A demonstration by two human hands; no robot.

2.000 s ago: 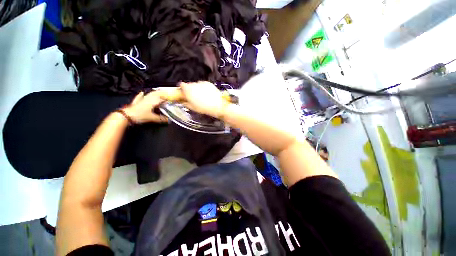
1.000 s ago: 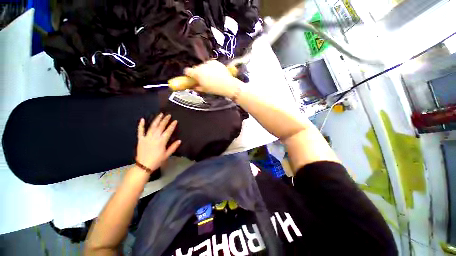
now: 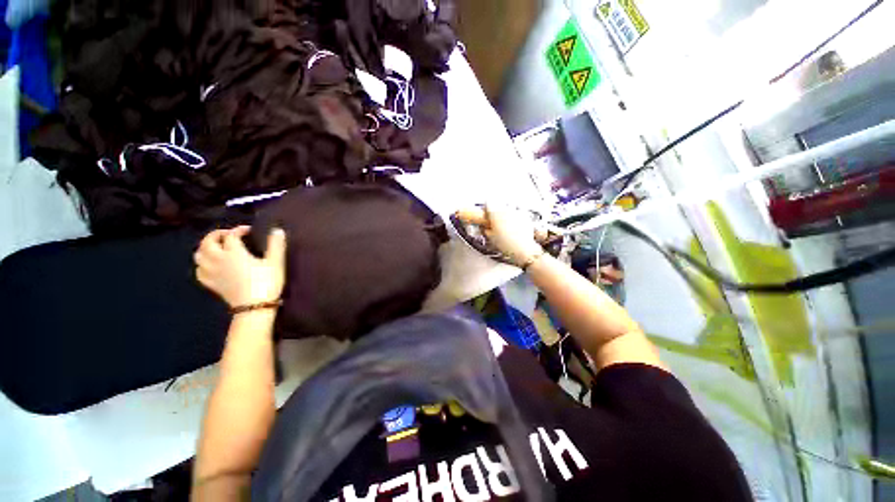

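Observation:
A dark brown garment (image 3: 353,257) is pulled over the right end of the long black padded board (image 3: 108,309). My left hand (image 3: 238,267) lies at the garment's left edge, thumb and fingers on the cloth; whether it pinches the cloth cannot be told. My right hand (image 3: 499,231) is right of the board at the table's right edge, around the handle of the steam iron (image 3: 473,233). The iron is tilted, off the garment, and mostly hidden by the hand.
A large crumpled brown garment pile (image 3: 226,88) with white cords and tags lies behind the board. A grey hose and black cable (image 3: 775,287) run right from the iron. Warning signs (image 3: 572,65) are on the wall. Blue crates (image 3: 515,324) stand below the table's right edge.
My right hand has carried the iron off the garment to the right. My left hand has moved left and up to the garment's edge. The view has shifted, and the cloth on the board looks smoother.

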